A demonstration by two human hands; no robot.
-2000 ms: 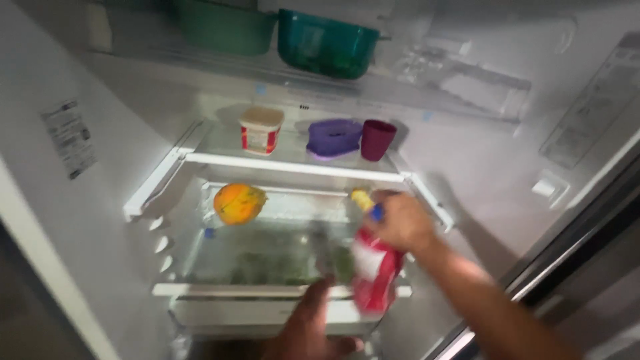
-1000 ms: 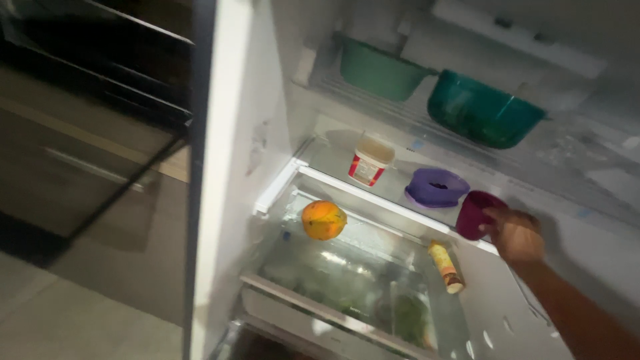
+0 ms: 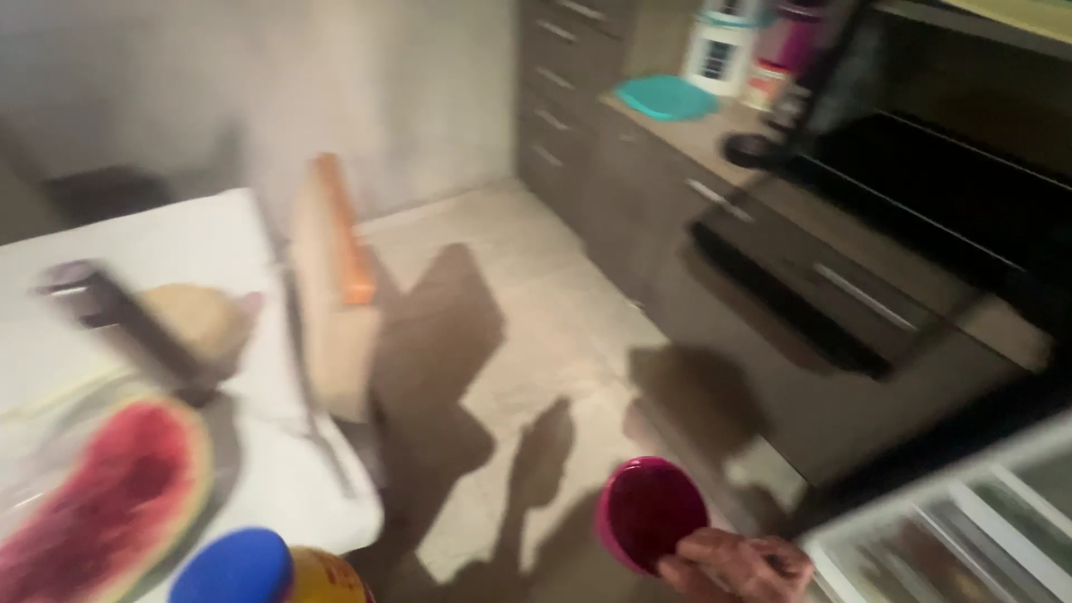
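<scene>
At the lower right, my right hand [image 3: 737,565] grips the rim of a magenta plastic cup [image 3: 653,515], whose open mouth faces me. My left hand is out of sight. A container with a blue lid [image 3: 233,569] and a yellow body [image 3: 327,578] shows at the bottom edge; what holds it up is hidden. To its left, a cut watermelon [image 3: 126,502] with red flesh lies on a white-covered table [image 3: 318,494]. Behind the melon are a dark cylindrical container [image 3: 138,331] and a blurred round tan thing [image 3: 197,318].
A chair-like thing with an orange top [image 3: 342,234] stands beside the table. Brown drawers [image 3: 620,184] and a counter run along the right, with a teal lid [image 3: 667,97] and containers on top. Fridge shelves [image 3: 938,536] show at the lower right, near my hand.
The view has swung from the fridge interior to the table and floor. The magenta cup, on the fridge shelf two seconds ago, is now out in my right hand.
</scene>
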